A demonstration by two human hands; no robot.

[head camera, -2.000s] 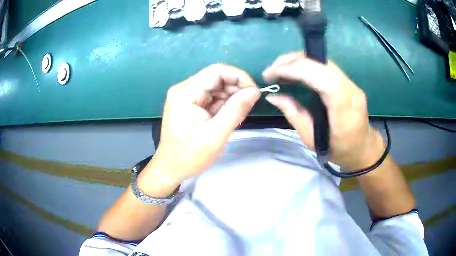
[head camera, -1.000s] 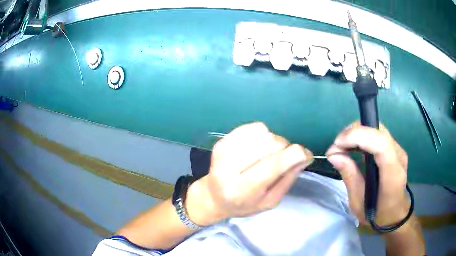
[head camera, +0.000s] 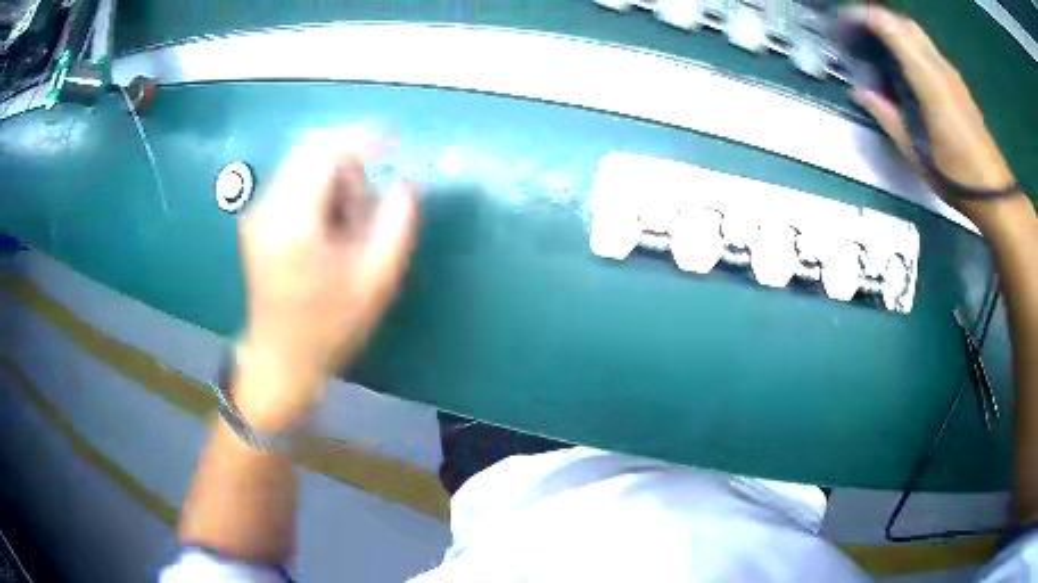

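My left hand [head camera: 324,245] is blurred over the left part of the green bench; its fingers are curled, and whether it holds anything cannot be told. My right hand [head camera: 939,108] is at the upper right, beyond the white rail, around the dark handle of the soldering iron [head camera: 882,68]. The iron's tip is not clear. A silver-white fixture [head camera: 757,205] lies on the near bench, its scalloped edge towards me. Another fixture [head camera: 746,25] lies beyond the rail, just left of my right hand.
The white rail [head camera: 455,63] crosses the bench. A round disc [head camera: 235,187] lies left of my left hand. Tweezers [head camera: 977,364] lie at the right beside the black cord [head camera: 928,456]. A thin wire [head camera: 146,142] hangs from a reddish-brown end [head camera: 141,93] at the far left.
My hands have parted: the left moved left and up over the bench, the right moved up past the rail with the iron. The view has shifted, and a far fixture now shows.
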